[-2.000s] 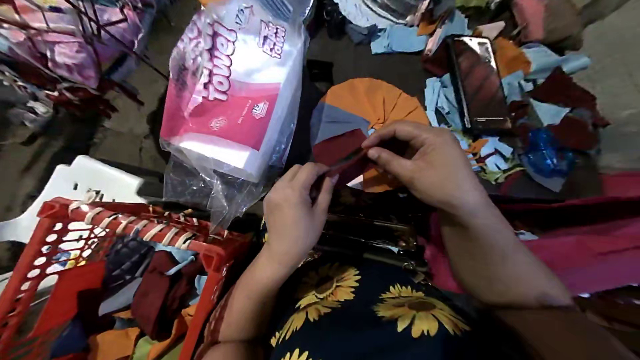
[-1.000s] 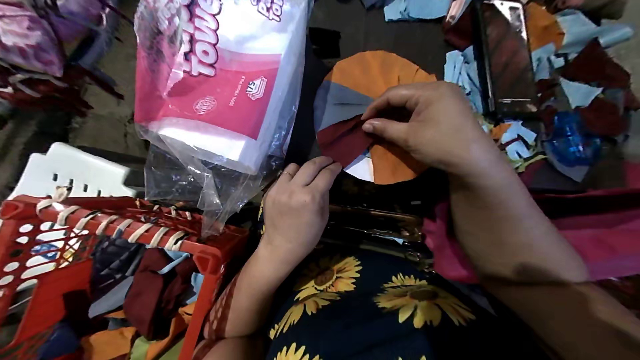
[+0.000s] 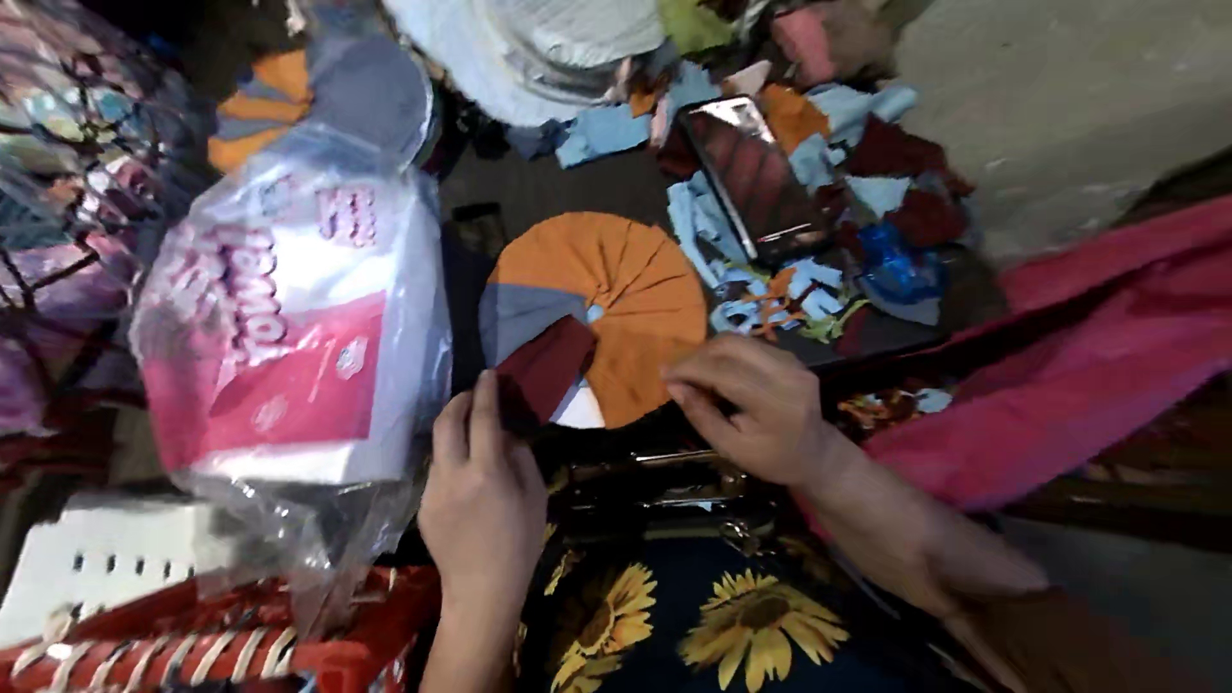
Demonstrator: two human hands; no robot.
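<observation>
A round patchwork of fabric pieces [image 3: 640, 289], mostly orange with a gray-blue section, lies flat before me. A dark maroon cloth piece [image 3: 551, 366] lies on its lower left, and a white wedge of the base [image 3: 579, 408] shows beside it. My left hand [image 3: 486, 491] has its fingertips on the maroon piece's outer end; whether they pinch it or only press it cannot be told. At the circle's lower right edge is my right hand [image 3: 756, 409], thumb and forefinger close together; whether they hold the edge is unclear.
A plastic bag with pink and white packaging [image 3: 308, 385] stands left, above a red plastic basket [image 3: 318, 654]. Another orange and gray round [image 3: 371, 96] lies beyond it. A smartphone [image 3: 751, 178] rests among fabric scraps [image 3: 602, 133] at upper right. Pink cloth [image 3: 1068, 385] stretches along the right.
My right hand has moved from the maroon piece near the circle's middle to its lower right edge. The maroon piece, earlier held up between both hands, now lies on the circle.
</observation>
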